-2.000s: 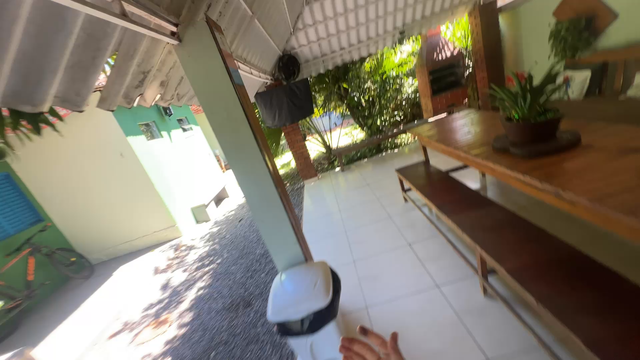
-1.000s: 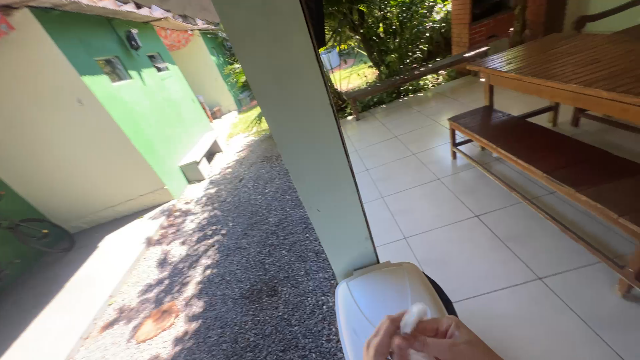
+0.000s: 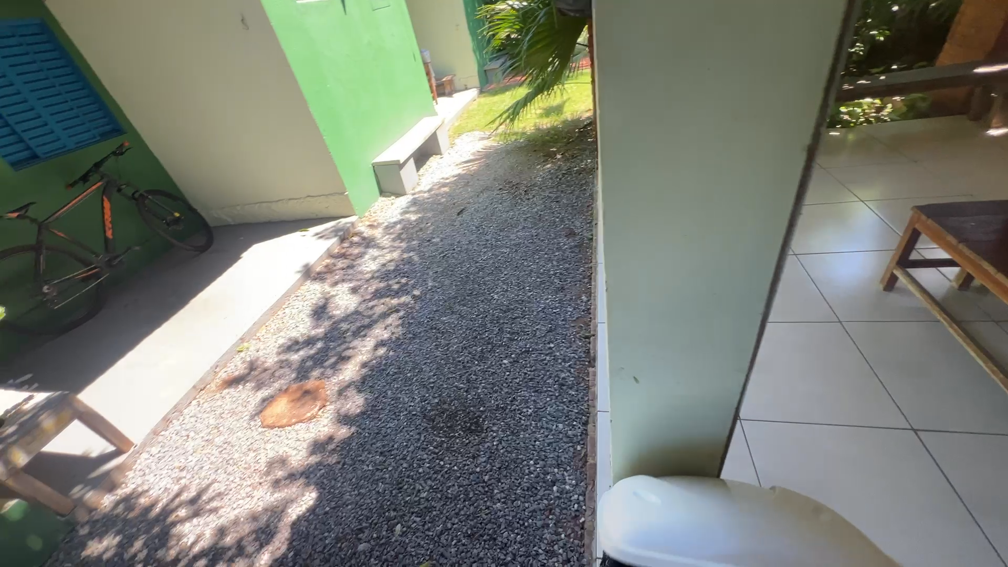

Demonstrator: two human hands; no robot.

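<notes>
Neither of my hands shows in the head view at this moment, so what they hold or touch cannot be seen. The white plastic lid of a trash bin is at the bottom right, close below me. It stands against the foot of a pale green pillar. A bit of dark material shows under the lid's left edge; the rest of the bin is out of frame.
A gravel path with an orange-brown flat slab runs left of the pillar. Further left are a bicycle, a wooden stool or bench and a concrete bench. At right, a wooden bench stands on white floor tiles.
A hand above the bin lid, pinching something small and white one second ago, is out of view now. The view has swung left and come closer to the pillar.
</notes>
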